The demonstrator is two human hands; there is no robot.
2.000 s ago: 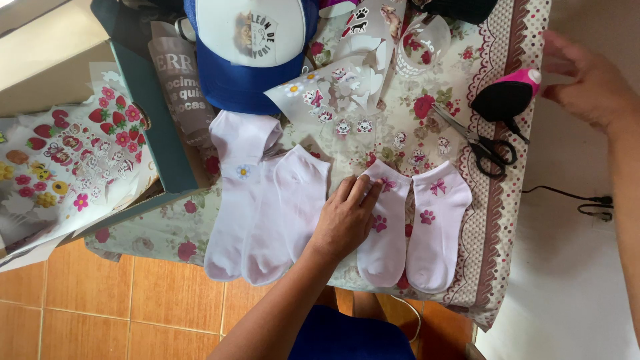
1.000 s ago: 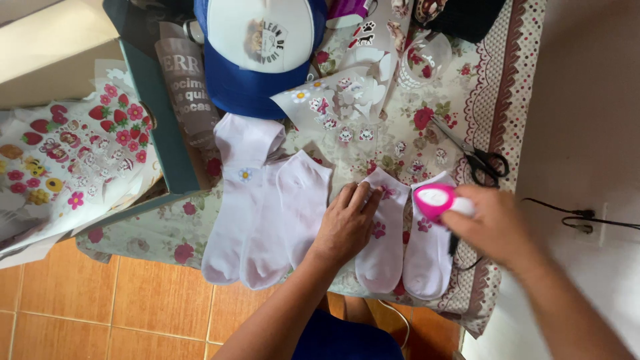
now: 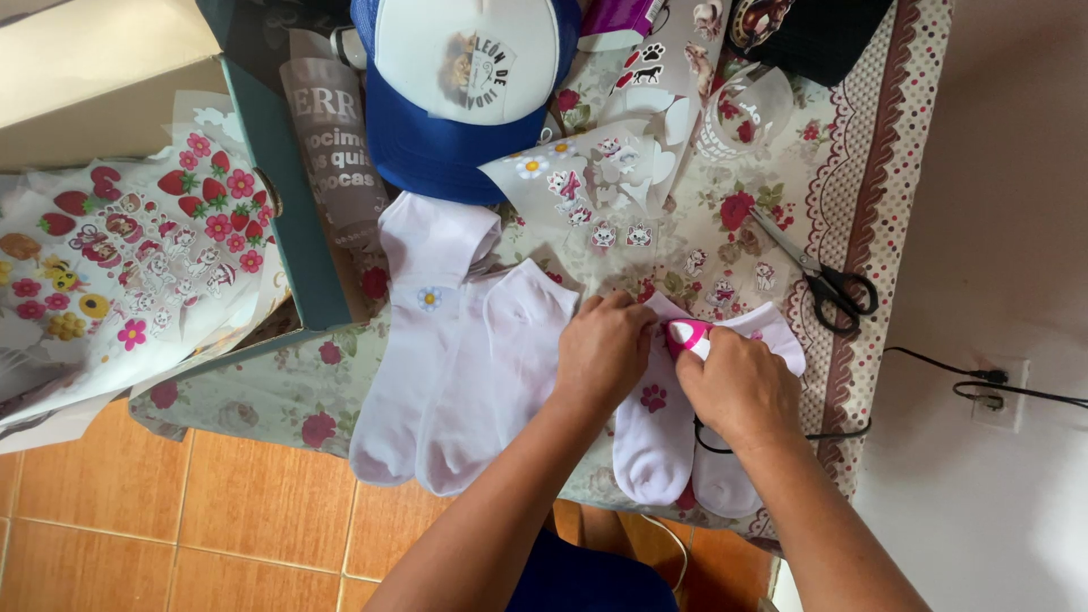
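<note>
My right hand (image 3: 744, 382) is closed around a small pink and white heat press iron (image 3: 688, 336), which rests on the cuff of a white sock (image 3: 650, 446) with a pink paw print. My left hand (image 3: 605, 350) is at the left edge of that cuff, fingertips on or beside it; whether it pinches the fabric is hidden. A second white sock (image 3: 772, 333) lies partly under my right hand and the iron's black cord. More white socks (image 3: 518, 340) lie left of my left hand, one bearing a daisy (image 3: 430, 298).
Black-handled scissors (image 3: 829, 285) lie at the right. Transfer sheets (image 3: 625, 170), a blue and white cap (image 3: 467, 110), and a clear printed cup (image 3: 748, 115) stand behind. A box (image 3: 297, 229) of printed sheets is left; the cord reaches a wall outlet (image 3: 1001, 395).
My right hand first reached beyond the table's right edge; it took hold of the pink iron, brought it over the right sock, then moved left onto the neighbouring sock's cuff. My left hand stayed near that cuff.
</note>
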